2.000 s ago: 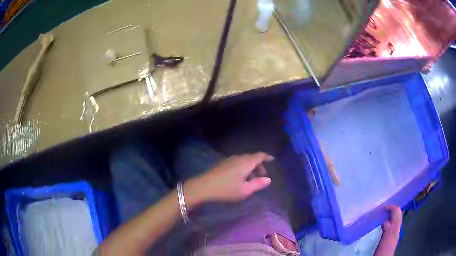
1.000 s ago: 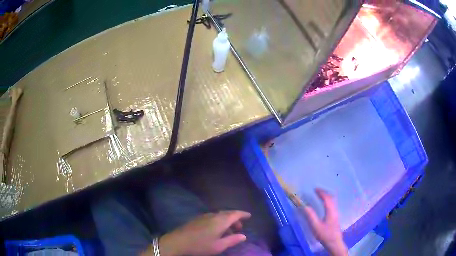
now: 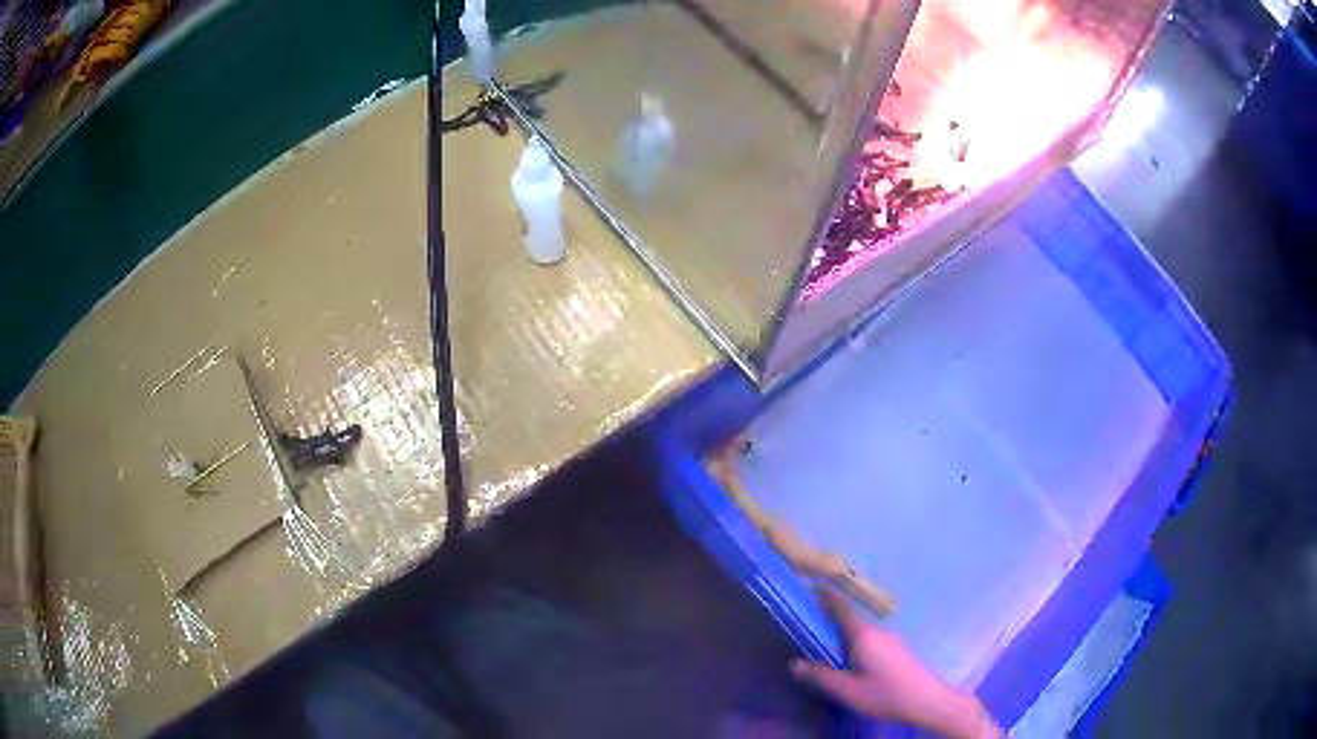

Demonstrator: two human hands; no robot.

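Observation:
My right hand (image 3: 898, 684) is at the near left edge of the blue crate (image 3: 780, 614), thumb and fingers apart. Its fingertips are at the lower end of a tan figure leg (image 3: 802, 553); whether they touch it is unclear. The leg lies along the crate's left inner wall, on a white liner sheet (image 3: 939, 448), with a small dark bit at its upper end. My left hand is out of the picture.
On the cardboard-covered bench are a white bottle (image 3: 540, 210), dark straps (image 3: 321, 445), a black cable (image 3: 441, 318) and another tan leg (image 3: 18, 534). A glowing clear-panelled box (image 3: 997, 108) with dark straps stands beside the crate. A green belt (image 3: 217, 137) runs behind.
The view has swung right and down. My right hand has moved from the crate's near rim to the leg's lower end. My left hand, earlier over my lap, has left the picture.

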